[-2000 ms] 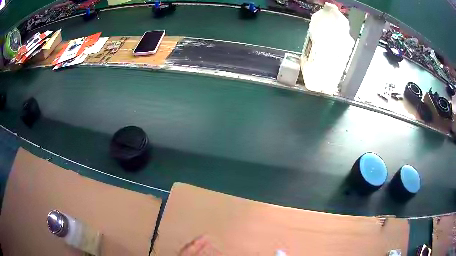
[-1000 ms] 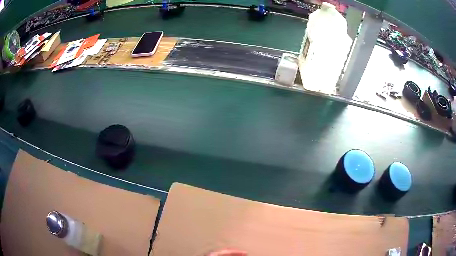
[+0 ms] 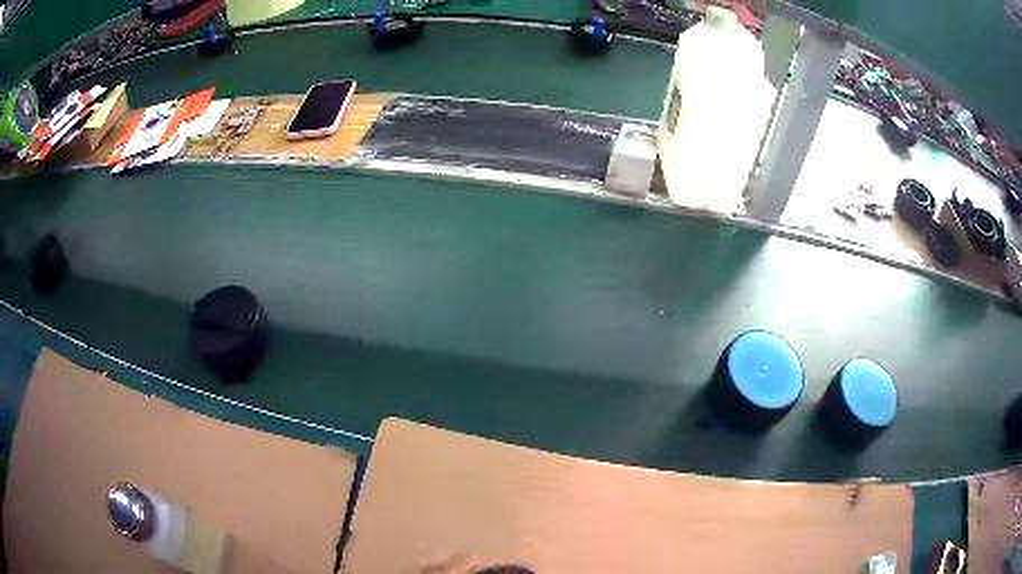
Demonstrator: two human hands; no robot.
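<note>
Two blue-topped units (image 3: pixel 764 372) (image 3: pixel 866 395) stand on the green belt (image 3: pixel 482 280) at the right, with black sides. A round black unit (image 3: pixel 229 330) with a bar across its top stands on the belt at the left. A smaller black unit (image 3: pixel 48 264) is near the left rim. At the bottom edge, a sliver of a dark thing (image 3: pixel 504 570) shows beside a faint skin-toned patch. It may be part of a hand, but which hand and what it holds cannot be told. No other part of my hands shows.
Cardboard mats (image 3: pixel 628 505) line the near edge, with a dispenser bottle (image 3: pixel 132 512) on the left one. The far ledge holds papers (image 3: pixel 163 126), a phone (image 3: pixel 322 109), a small whitish container (image 3: pixel 632 158) and a milky jug (image 3: pixel 717 112) beside a grey post (image 3: pixel 798 123).
The black and blue-topped units have moved left along the belt. The skin-toned shape at the bottom edge has nearly left the picture, and a dark sliver now shows there.
</note>
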